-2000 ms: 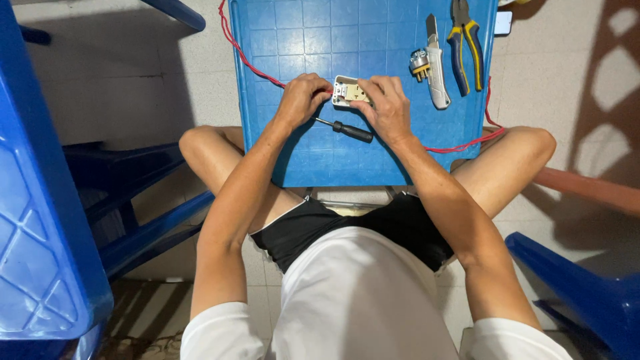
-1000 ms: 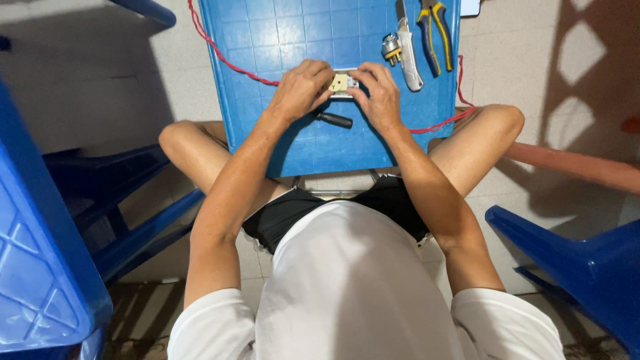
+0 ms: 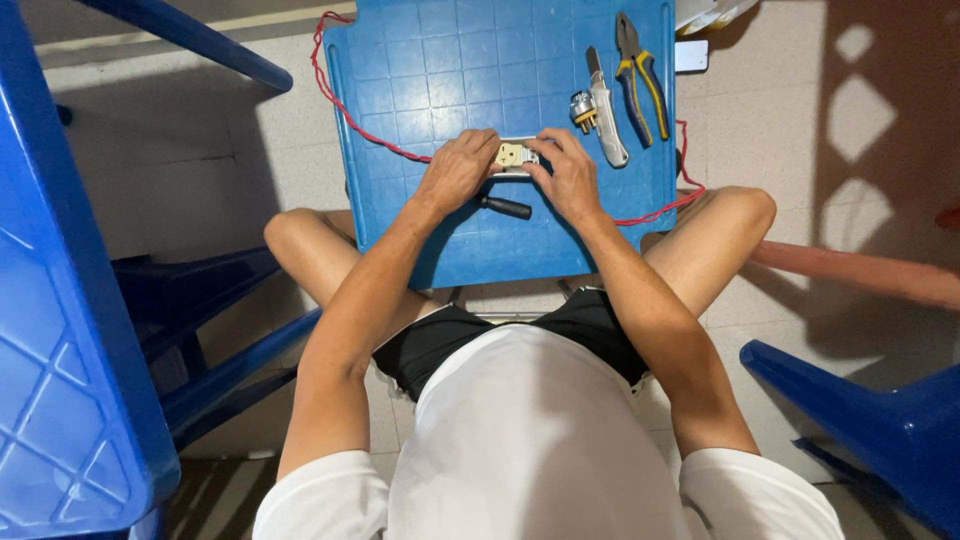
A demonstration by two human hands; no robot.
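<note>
Between my hands, on the blue plastic table, lies a white box with a cream electrical socket set in it. My left hand grips its left end, and the fingers of my right hand hold its right end. A twisted red wire comes from the left edge of the table and passes out of sight under my left hand. More red wire emerges on the right, beyond my right wrist. Just below the box rests a screwdriver with a black handle; its shaft is mostly hidden.
A metal plug with yellow parts, a utility knife with its blade out and combination pliers lie at the table's upper right. Past that edge is a phone. Blue plastic furniture stands left and right.
Two seconds ago the box was tilted with its left end showing and the screwdriver's shaft visible. My left hand has since closed over that end. The view has shifted somewhat.
</note>
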